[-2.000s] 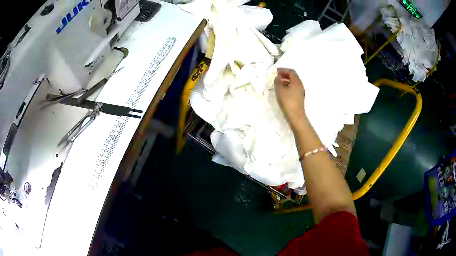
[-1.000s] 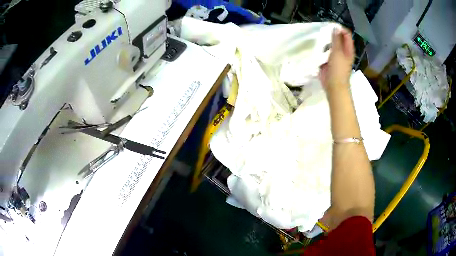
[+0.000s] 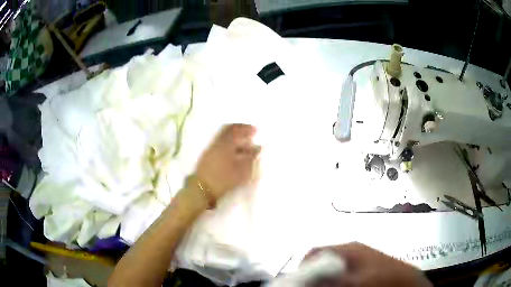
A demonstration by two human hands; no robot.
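My left hand is blurred, fingers curled, over overexposed white cloth left of the sewing machine; whether it grips the cloth cannot be told. My right hand is at the bottom edge, partly cut off, closed on a bunched white garment piece. A large crumpled heap of white to cream cloth lies at the left. A black patch shows on the white area above my left hand. The white sewing machine stands at the right, its needle area bare of cloth.
Open snips and dark pointed tools lie on the machine bed at the right. A grey-blue lamp bar stands left of the head. A yellow bar runs below the heap. Another pale table is behind.
The view has swung left from the cart to the table and left heap. My right hand has moved from the cart's heap to the table front with cloth; my left hand has come into view.
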